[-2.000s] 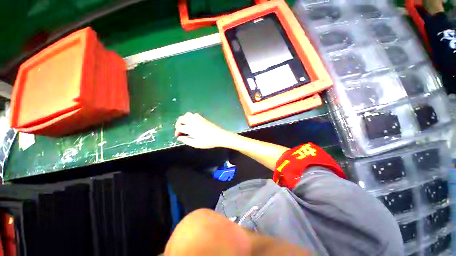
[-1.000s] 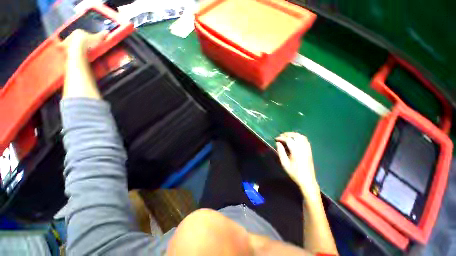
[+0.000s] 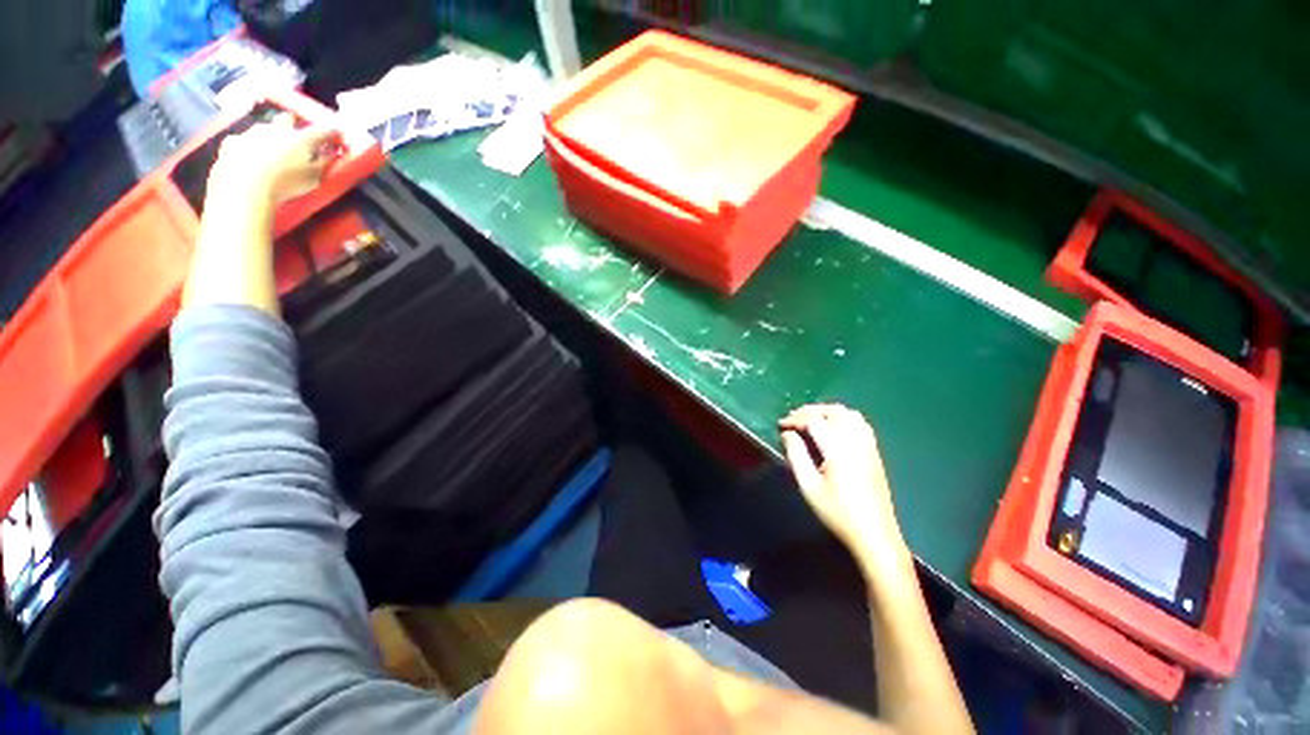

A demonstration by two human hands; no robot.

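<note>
My left hand (image 3: 273, 161) is at the far left, its fingers bent over a dark tablet (image 3: 201, 161) in a red foam tray (image 3: 108, 280). The fingertips are near the tray's right rim; whether they grip anything is hidden. My right hand (image 3: 845, 462) rests at the bench's front edge, loosely curled, thumb apart, and looks empty. At the right a tablet (image 3: 1161, 445), its grey panel and white block showing, lies in a red tray (image 3: 1063, 474) on another one.
Stacked red trays (image 3: 697, 122) stand on the green bench (image 3: 920, 395). A stack of black foam trays (image 3: 446, 388) is left of it. White label sheets (image 3: 446, 101) lie at the back left. Another tablet (image 3: 1171, 280) lies at the back right. A cardboard box (image 3: 467, 639) is below.
The view has swung left since the first frame, bringing my left arm and the left trays into sight. In the last second my left hand has shifted slightly right and down. My right hand stays at the bench edge.
</note>
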